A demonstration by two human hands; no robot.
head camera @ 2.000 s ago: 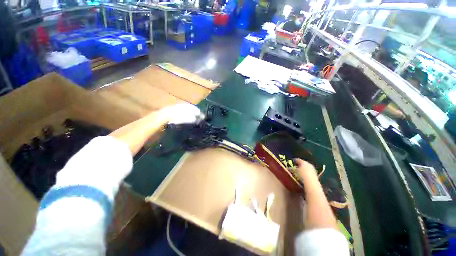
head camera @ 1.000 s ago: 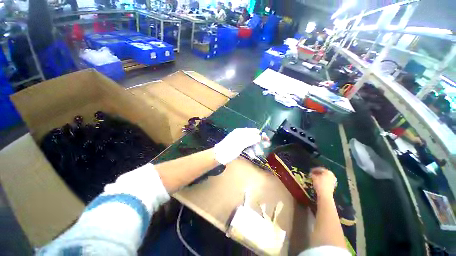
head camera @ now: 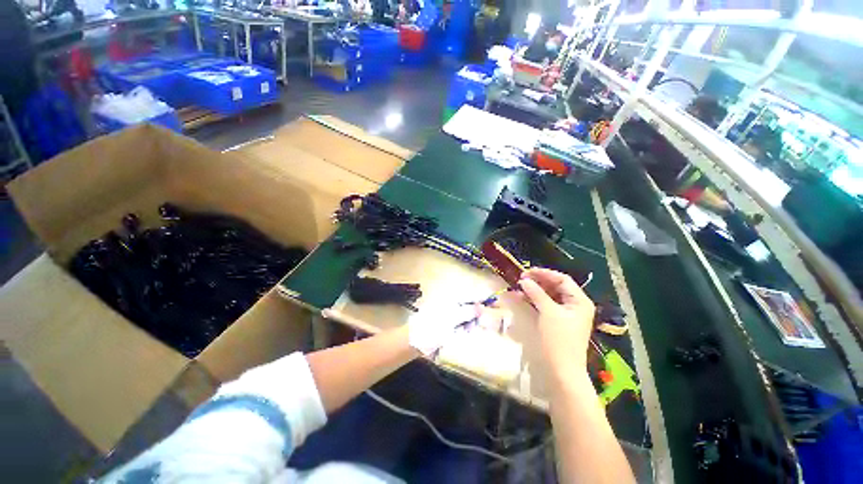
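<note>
My gloved left hand (head camera: 459,326) is low over the tan work board (head camera: 454,274), closed around coloured wire ends of a power cord. A black cord bundle (head camera: 386,292) lies on the board just left of the glove. My bare right hand (head camera: 560,304) is just right of it, thumb and finger pinched on something small, too blurred to name. The dark red parts tray (head camera: 503,262) is behind my right hand, partly hidden by it. A black power strip housing (head camera: 523,213) stands beyond the tray. A pale pad (head camera: 483,355) shows under the glove.
A large carton (head camera: 76,180) of black cords stands at the left. More black cords (head camera: 397,223) lie on the green bench behind the board. A lime-green soldering gun (head camera: 618,376) is right of my right hand. A plastic bag (head camera: 642,230) lies on the conveyor at the right.
My right hand has left the parts tray and moved left, towards the glove. My left hand reached to the cords, came back with a cord and is now lower, over the pad.
</note>
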